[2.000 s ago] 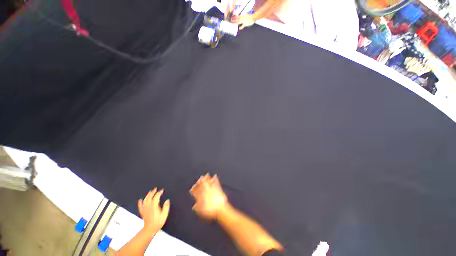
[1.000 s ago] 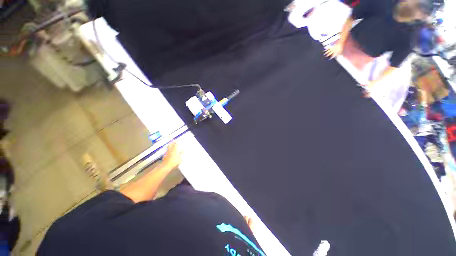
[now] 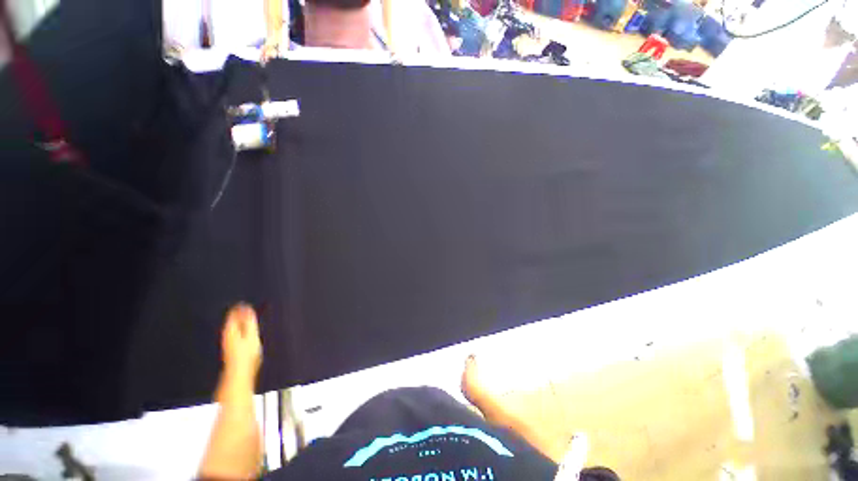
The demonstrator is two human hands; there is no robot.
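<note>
A wide black fabric (image 3: pixel 489 207) lies flat over the table. My left hand (image 3: pixel 242 340) is blurred on its near part, left of centre, fingers pointing to the far side; whether it pinches cloth is unclear. My right hand (image 3: pixel 473 380) is at the near table edge, partly hidden by its blur and angle, with no held object visible. A white-and-blue cutter (image 3: pixel 252 135) stands on the cloth near the far edge, a thin cord trailing from it. Neither of my hands touches it.
A person across the table has hands (image 3: pixel 273 45) at the far edge, left of centre. Darker, folded bulk fabric (image 3: pixel 75 282) covers the left. A rail end (image 3: pixel 287 427) sticks out at the near edge beside my left arm. A red strap (image 3: pixel 42 108) hangs upper left.
The view has turned. The cutter has gone from the near side to the far side of the cloth. My left hand has left the rail end and is over the cloth.
</note>
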